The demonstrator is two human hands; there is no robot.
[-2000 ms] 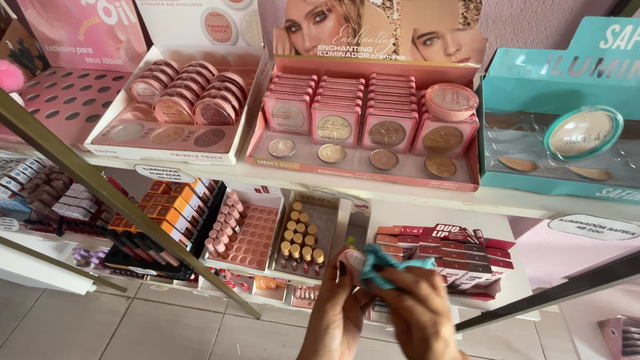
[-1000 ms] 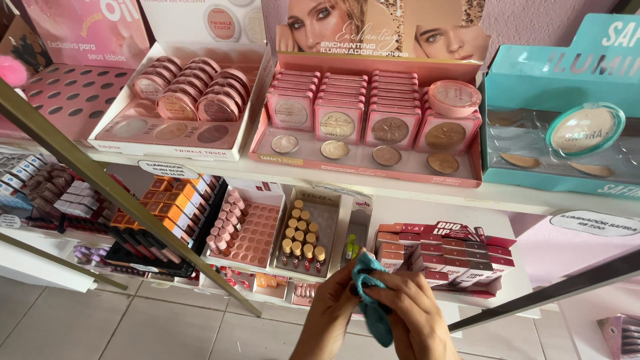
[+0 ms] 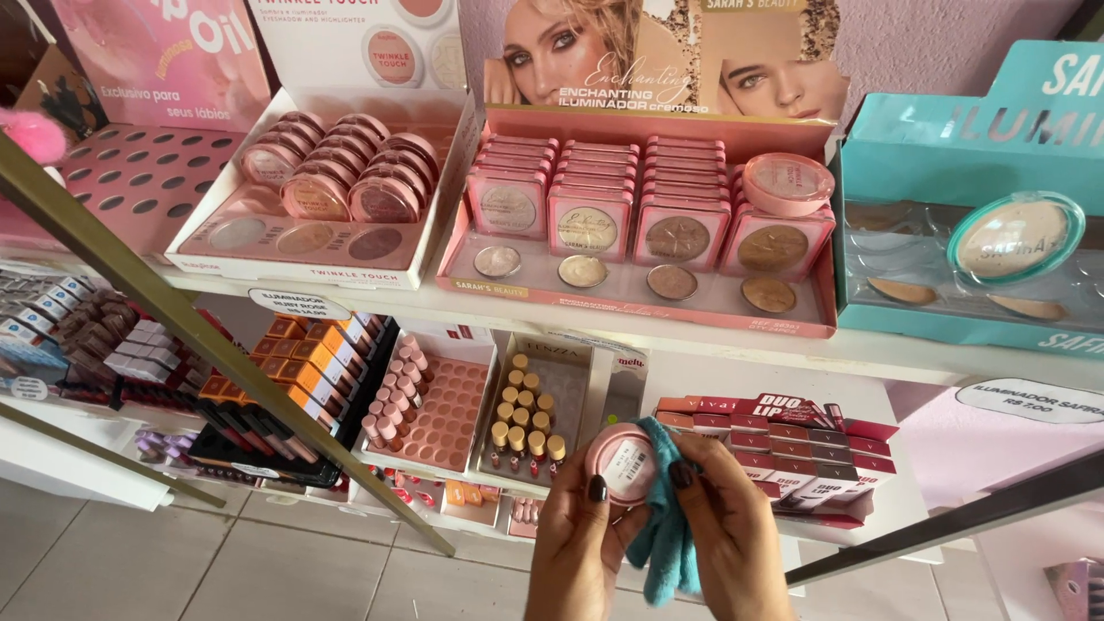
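Observation:
My left hand [image 3: 573,526] holds a round pink makeup compact [image 3: 619,466] by its edge, the side with a white printed label facing up. A teal cloth [image 3: 664,535] is gripped in my right hand [image 3: 724,517] and touches the compact's right edge, hanging down between both hands. On the shelf above stand a white display box [image 3: 302,272] of similar round pink compacts and a pink display box [image 3: 638,310] of square highlighter compacts. One round compact [image 3: 787,184] lies on top of the rightmost stack there.
A teal display box [image 3: 966,332] holds a round powder compact [image 3: 1016,237] at the right. The lower shelf carries gold-capped bottles [image 3: 523,414], pink-capped tubes [image 3: 399,388] and boxed lip products [image 3: 785,457]. Metal bars [image 3: 216,345] [image 3: 949,517] slant across both sides; the shelf edge [image 3: 690,349] runs above my hands.
The cloth covered the compact a second ago; now the compact's labelled side shows beside it. Both hands remain together in front of the lower shelf.

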